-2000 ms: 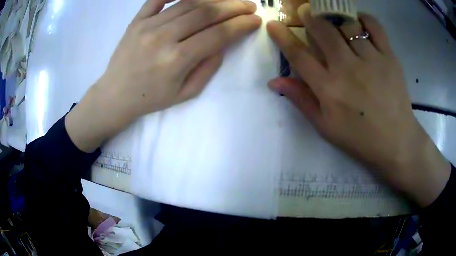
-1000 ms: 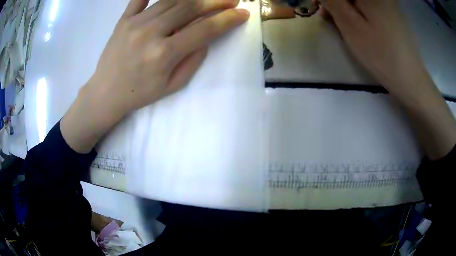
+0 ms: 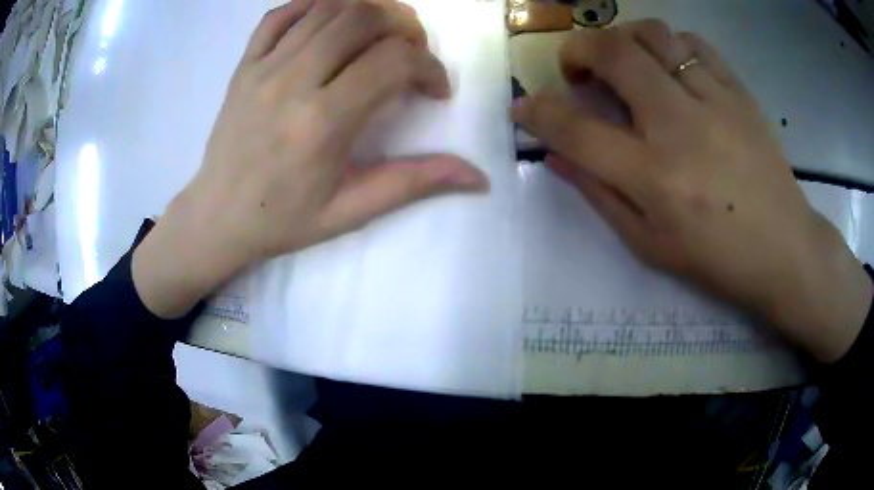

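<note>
A white fabric panel (image 3: 412, 287) lies flat on the white table, its straight right edge running from the lit machine area at the top down over the front table edge. My left hand (image 3: 326, 134) rests on the panel, palm down, thumb spread from the curled fingers. My right hand (image 3: 671, 163), with a ring, is at the panel's right edge, index fingertip and thumb close to it; whether they pinch the fabric is unclear. The orange-brown block (image 3: 541, 16) is at the top beside the fabric. The needle is not visible.
The printed ruler (image 3: 652, 337) runs along the front table edge. A dark curved line (image 3: 832, 182) bounds the machine bed. White pieces (image 3: 24, 115) heap at the far left. More white and pink pieces (image 3: 235, 455) lie below the table at lower left.
My right hand has come back down and left to the fabric edge from the upper right. My left hand's fingers have drawn back and curled, and its thumb has spread out. The panel has shifted slightly.
</note>
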